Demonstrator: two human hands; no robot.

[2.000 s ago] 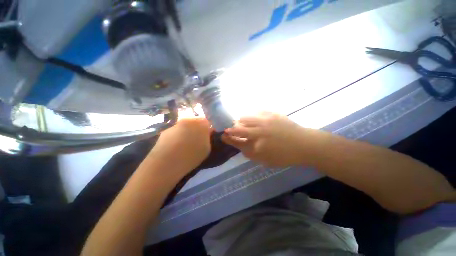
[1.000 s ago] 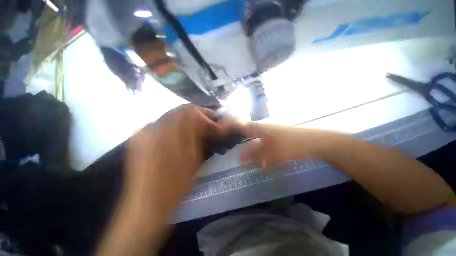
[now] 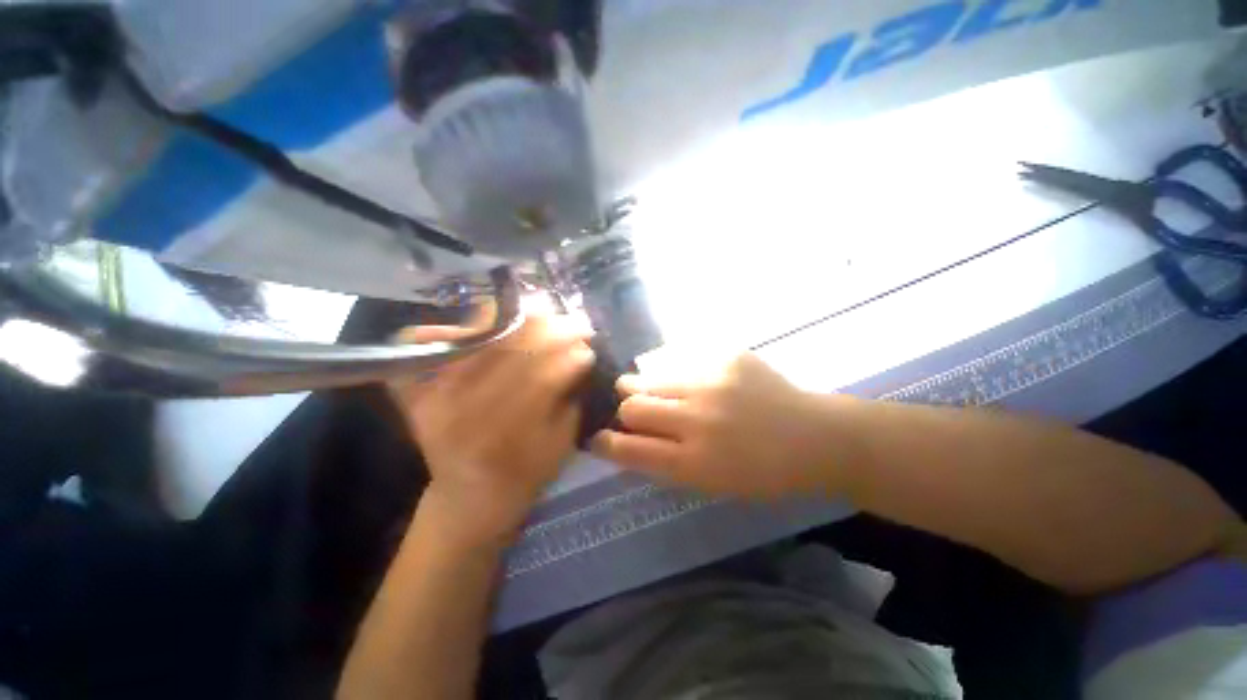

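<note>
A dark garment [image 3: 328, 465] hangs over the table's front left, and its narrow end [image 3: 599, 399] lies between my hands just in front of the bright needle area. My left hand [image 3: 503, 397] rests on the garment left of this end, fingers bent near the needle. My right hand [image 3: 711, 424] pinches the end from the right with thumb and fingers. The presser foot and needle [image 3: 543, 290] are mostly lost in glare. A grey edge guide [image 3: 615, 294] stands just right of them.
The white sewing machine head [image 3: 684, 69] spans the top. A curved chrome rail [image 3: 260, 358] runs at left. Blue-handled scissors [image 3: 1162, 216] lie at the right of the table. A ruler edge [image 3: 1012, 358] runs along the front. Pale grey cloth [image 3: 752, 636] is at my lap.
The view swung left, then back. My hands blurred and parted slightly a second ago; now both are at the dark end again, close to the needle.
</note>
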